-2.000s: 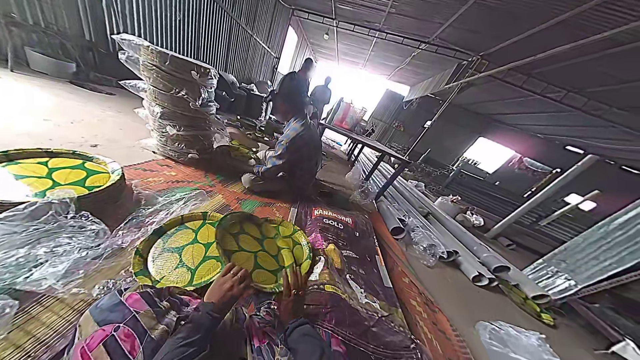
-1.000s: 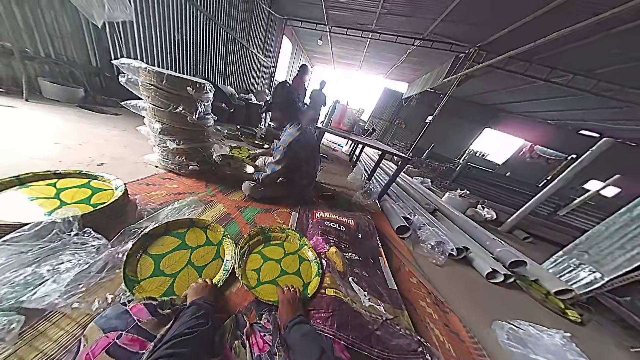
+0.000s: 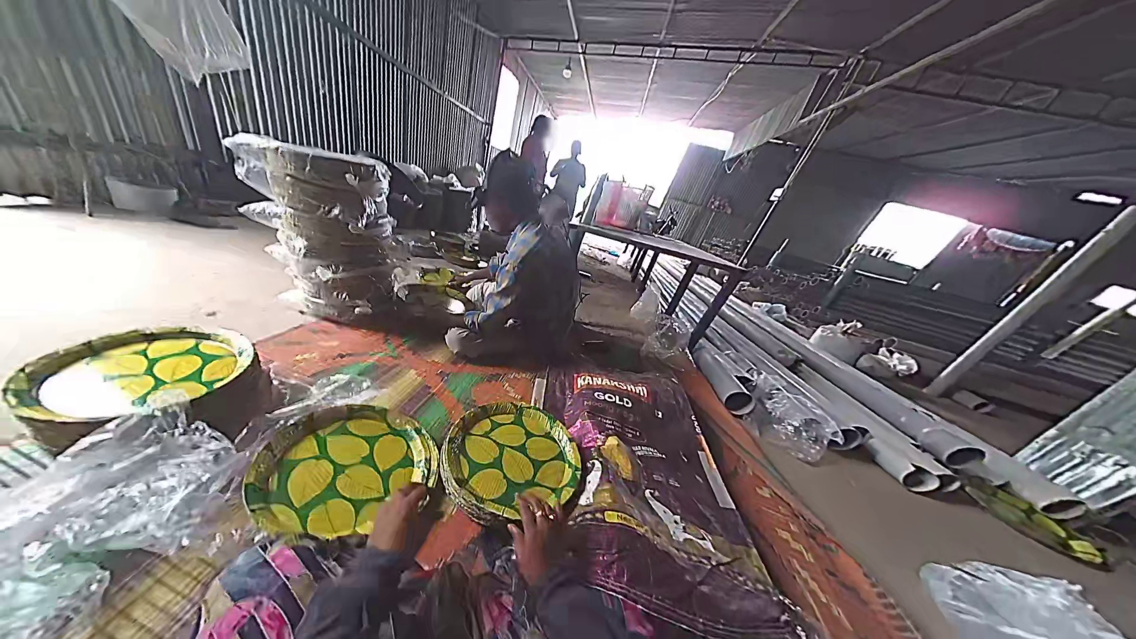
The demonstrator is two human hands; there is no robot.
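Observation:
Two round shallow plates with a yellow leaf pattern on green lie side by side before me. My left hand [image 3: 399, 519] is at the lower right rim of the left plate [image 3: 342, 466]; whether it grips the rim is unclear. My right hand [image 3: 535, 532] touches the near rim of the right plate [image 3: 510, 457], which looks like a stack; how firmly it holds is unclear. The right stack partly rests by a purple printed sack [image 3: 657, 461]. Farther left stands a taller stack of larger matching plates [image 3: 133, 373], beside crumpled clear plastic [image 3: 142, 479].
A patterned mat [image 3: 355, 355] covers the floor. A person [image 3: 524, 275] sits ahead near a tall pile of plastic-wrapped bundles [image 3: 328, 222]. Grey pipes [image 3: 852, 408] and a long table [image 3: 666, 244] are at the right. Clear plastic [image 3: 1012, 599] lies at lower right.
Two seconds ago both hands held the right plate tilted up, overlapping the left one. Now it lies flat at the right, and my left hand has moved to the left plate's rim.

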